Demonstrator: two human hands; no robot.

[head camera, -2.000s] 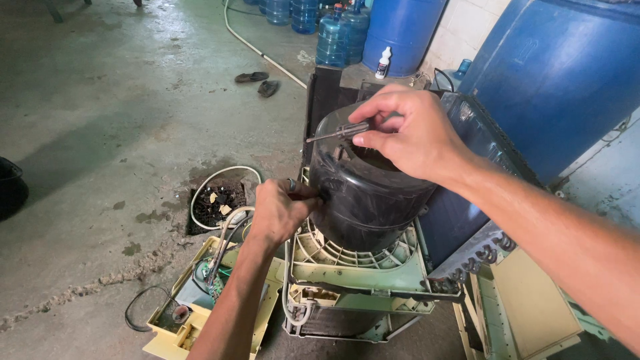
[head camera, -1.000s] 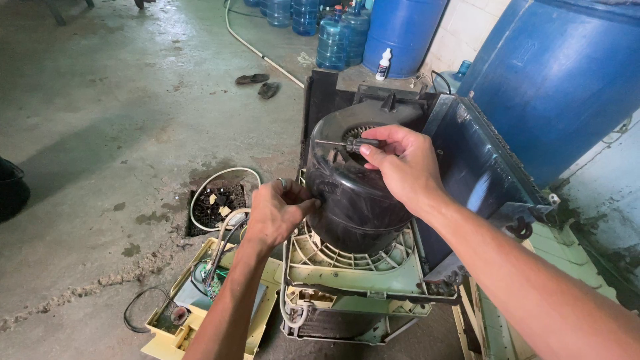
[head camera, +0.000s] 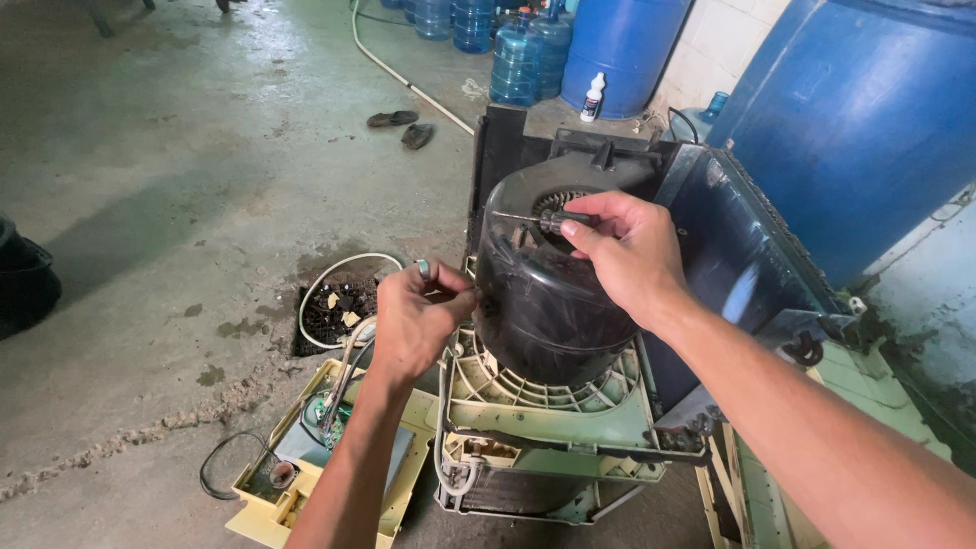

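A screwdriver (head camera: 553,221) with a dark handle lies level in my right hand (head camera: 629,248), its thin shaft pointing left over the top of a black plastic blower housing (head camera: 557,305). Inside the housing's round opening a finned blower wheel (head camera: 557,201) shows. My left hand (head camera: 427,316), with a ring on one finger, has its thumb and fingertips pinched at the housing's left side; whether something small is between them cannot be seen. The housing stands on a cream plastic grille base (head camera: 526,408). Behind and right of it stands a dark heat-exchanger panel (head camera: 724,221).
A yellowish cover with a circuit board (head camera: 335,427) and wires lies at lower left, beside a floor drain (head camera: 339,305) with a hose loop. Cream panels (head camera: 808,457) lie at lower right. Blue barrels (head camera: 625,53), water jugs (head camera: 516,61), a white bottle (head camera: 593,97) and sandals (head camera: 404,128) are behind.
Two seconds ago my right hand with the screwdriver covered more of the housing's top opening; the opening now shows. My left hand stays at the housing's left side.
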